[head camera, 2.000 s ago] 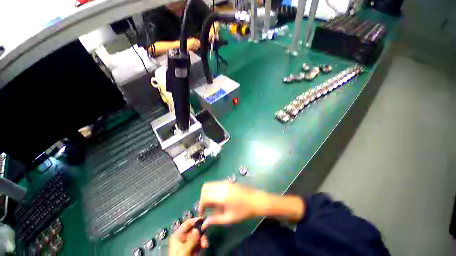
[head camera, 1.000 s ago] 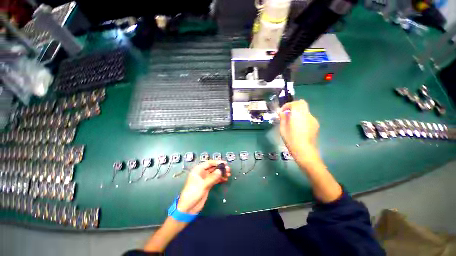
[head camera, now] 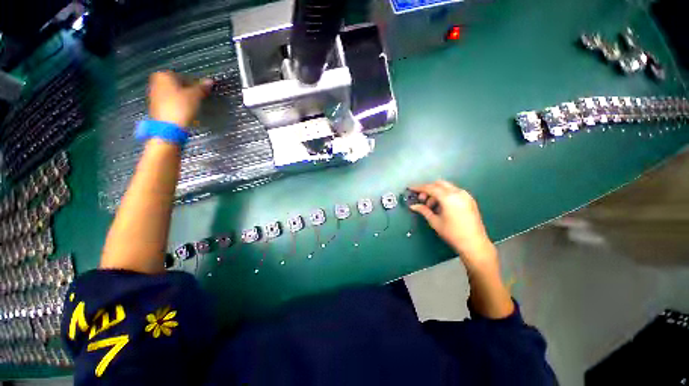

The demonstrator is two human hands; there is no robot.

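Small wired components [head camera: 317,217] lie in a curved row on the green mat, thin wire tails pointing toward me. My right hand [head camera: 453,215] is at the row's right end, thumb and fingertips closed around a small dark component [head camera: 412,197] at mat level. My left hand [head camera: 175,99], with a blue wristband, reaches over the grey ribbed blister trays [head camera: 143,170]. Its fingertips are blurred beside small dark parts in a tray, and whether it holds anything cannot be told. The black electric screwdriver [head camera: 313,38] stands in the silver-white screw feeder [head camera: 295,94].
A row of joined silver modules [head camera: 597,111] lies at right, with loose metallic parts [head camera: 623,54] beyond. A grey box with a lit red switch [head camera: 454,32] stands behind. Stacked circuit boards [head camera: 34,283] lie at left, near a dark tray [head camera: 45,105]. The mat edge curves close to me.
My left hand has moved from the component row, where it held a dark part, to the blister trays. My right hand has moved from the feeder to the row's right end. The view has shifted.
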